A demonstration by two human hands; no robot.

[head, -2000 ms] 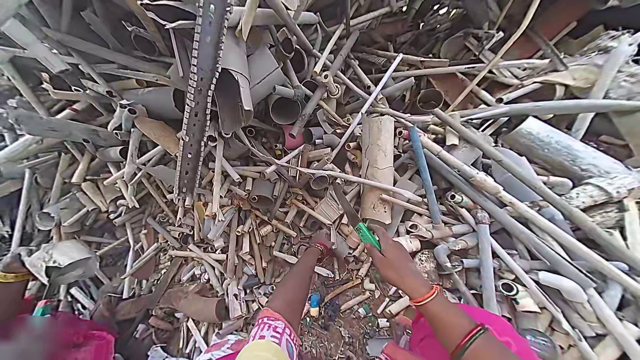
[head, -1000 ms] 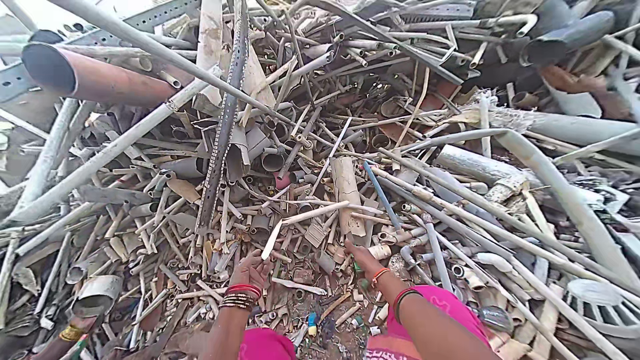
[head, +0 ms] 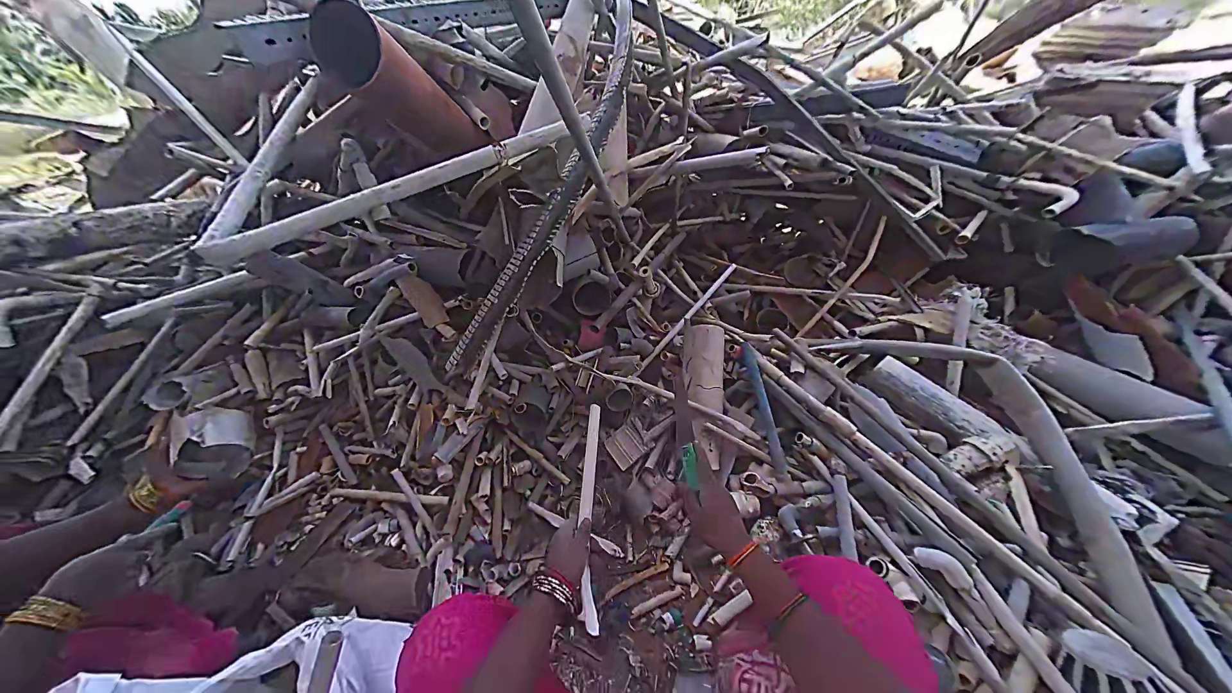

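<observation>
My left hand (head: 568,547), with bangles at the wrist, grips a narrow white plastic strip or pipe piece (head: 590,462) held upright, its lower end reaching below the hand. To its right my right hand (head: 714,510) is closed around the green handle (head: 689,466) of a long-bladed tool, probably a knife or saw. The dark blade (head: 681,404) points up, in front of a short, thick tan log or pipe (head: 705,371). Short pipe offcuts and fittings lie beneath and around both hands.
A co-worker's hands (head: 168,481) are at the lower left, near a white pipe piece (head: 214,438). Scrap pipes are heaped ahead, with a wide reddish pipe (head: 414,87) at upper left, a blue pipe (head: 763,404) and a bent grey pipe (head: 1059,472) at right.
My left hand, empty two seconds ago, held a bent white piece a second ago and now grips a straight upright one. The blade in my right hand now points up. The view has tilted upward.
</observation>
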